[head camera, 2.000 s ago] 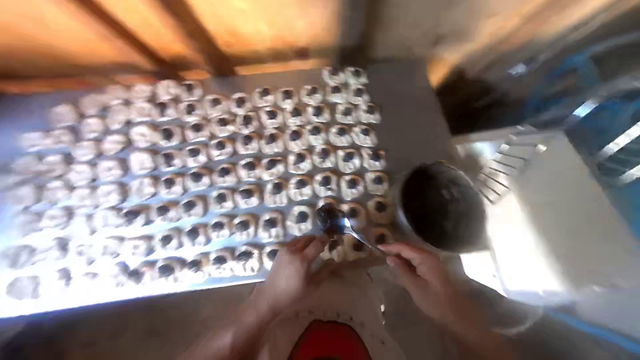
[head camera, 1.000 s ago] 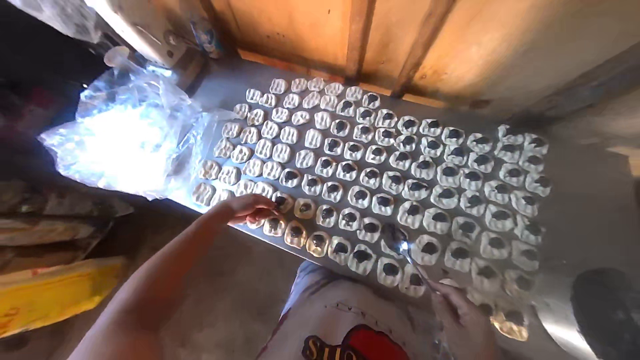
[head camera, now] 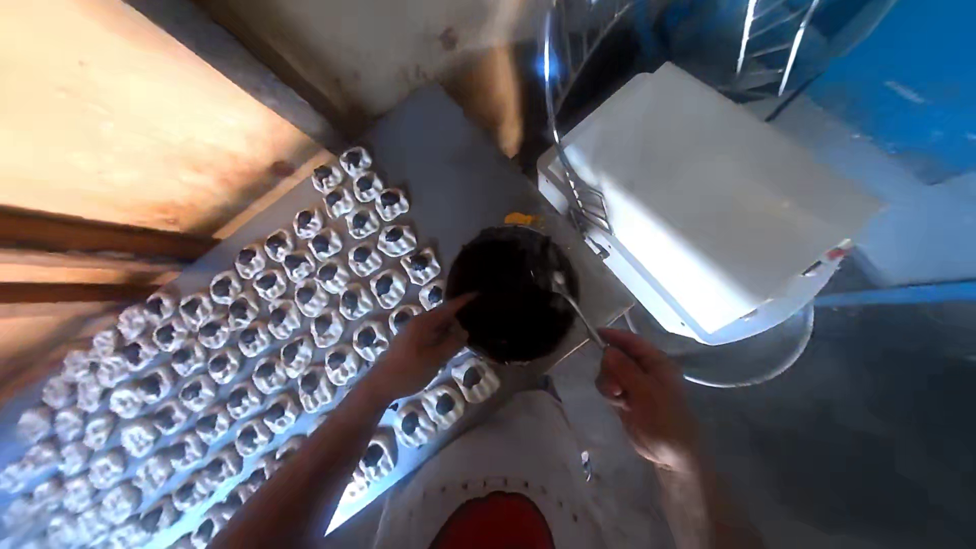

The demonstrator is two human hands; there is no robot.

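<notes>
My right hand (head camera: 637,389) is closed around the handle of a metal spoon (head camera: 583,324), whose bowl end lies in the dark filling of a round pot (head camera: 512,293). At the pot's left edge is my left hand (head camera: 431,343), its fingers reaching to the rim; whether they hold anything cannot be told. Many pale dough pieces (head camera: 328,328), most with a dark dab of filling on top, lie in rows on the metal table (head camera: 427,152) left of the pot.
A white box-like container or appliance (head camera: 732,198) stands right of the pot. Beside it are a wire rack (head camera: 591,210) and a clear rounded rim (head camera: 762,377). A wooden wall (head camera: 114,107) borders the table at the upper left. Blue material (head camera: 900,114) shows at the upper right.
The view has swung right since one second ago. My left hand has left the dough pieces for the pot's edge. The spoon, over the dough pieces before, is now in the pot.
</notes>
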